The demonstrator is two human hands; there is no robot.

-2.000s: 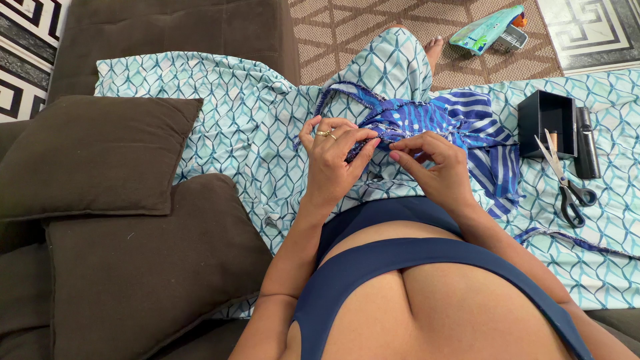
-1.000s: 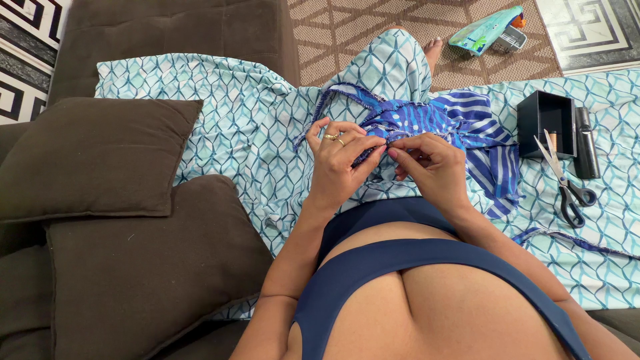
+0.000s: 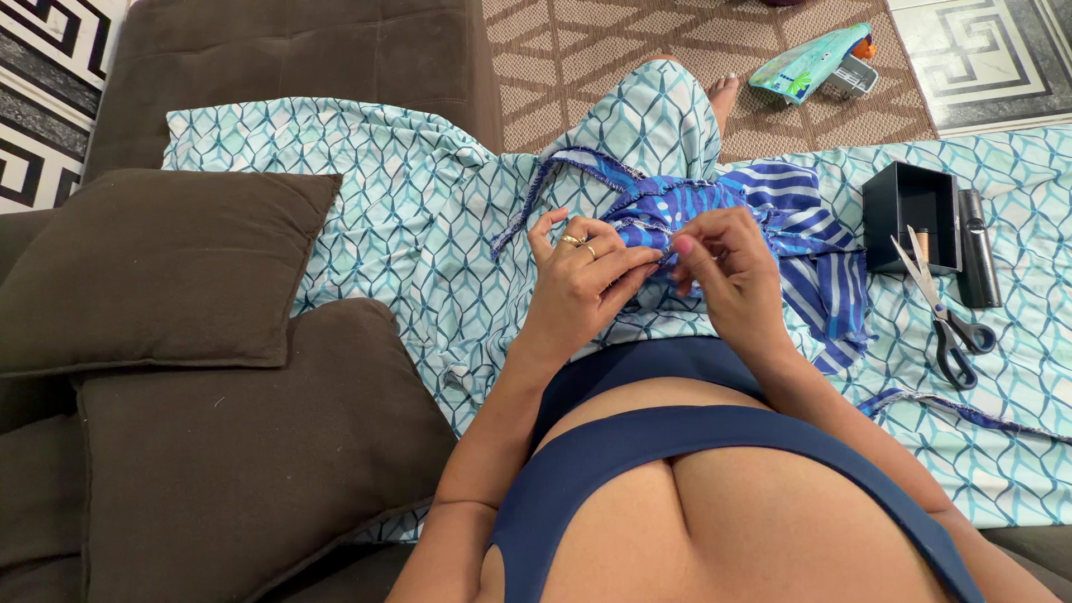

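Note:
Blue fabric with white stripes and dots lies bunched over my lap, on a patterned light-blue cloth. My left hand, with rings on its fingers, pinches an edge of the blue fabric between thumb and fingertips. Close against its right side, my right hand has thumb and forefinger together at the same edge. Whether a needle or thread is between the fingertips is too small to tell. A loose strap of the fabric curves out at the upper left of my hands.
At right lie scissors with black handles, their blades leaning on a black open box with a small spool-like item inside. Beside it is a black cylindrical case. A fabric strip lies below. Brown cushions are at left; a colourful pouch is on the rug.
My right hand's fingers have shifted slightly at the fabric edge, and my left hand's fingers have spread a little. The scissors, box and cushions have stayed where they were.

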